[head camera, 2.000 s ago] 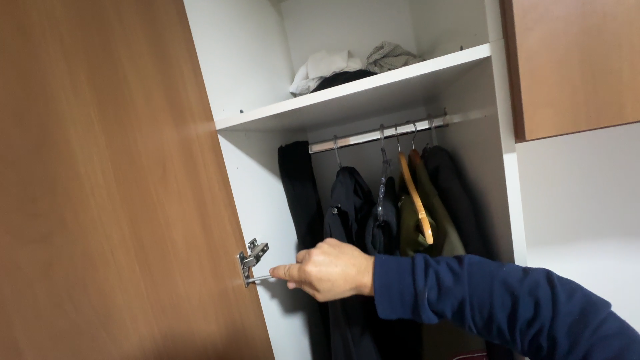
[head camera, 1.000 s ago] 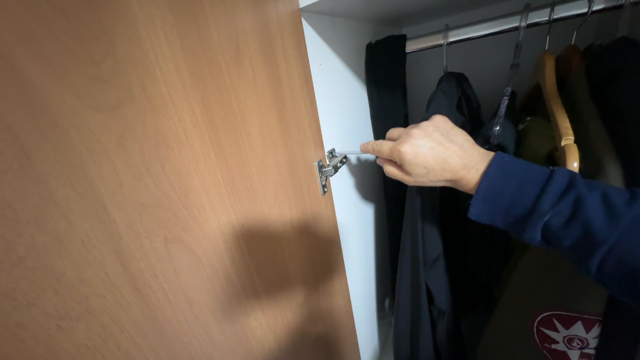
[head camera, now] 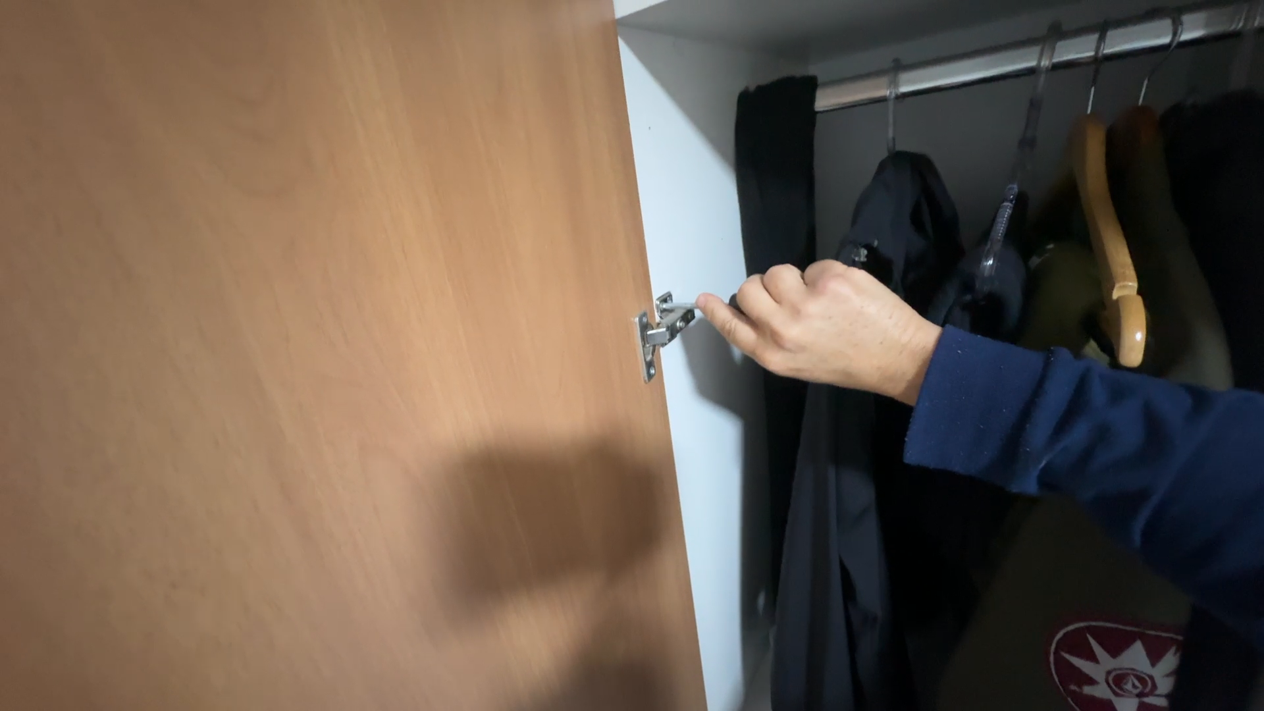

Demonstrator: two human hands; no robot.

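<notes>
My right hand (head camera: pixel 825 321), in a navy sleeve, reaches in from the right with its fingers closed around a thin screwdriver. Most of the tool is hidden in the fist; its metal shaft (head camera: pixel 683 306) points left along the index finger to the metal cabinet hinge (head camera: pixel 664 328). Whether the tip sits in a screw cannot be told. The hinge joins the wood-grain wardrobe door (head camera: pixel 395 296), which stands open at the left, to the white side panel (head camera: pixel 691 197). My left hand is out of view.
Behind my hand, dark clothes (head camera: pixel 834 513) hang from a metal rail (head camera: pixel 928 74). A wooden hanger (head camera: pixel 1106 217) and a clear plastic hanger (head camera: pixel 1002 217) hang to the right. The edge of a white shelf (head camera: pixel 721 25) runs above. A shadow falls on the door.
The view has moved closer to the hinge and lower, so the upper shelf's clothes are out of sight. My right hand stays beside the hinge with the tool.
</notes>
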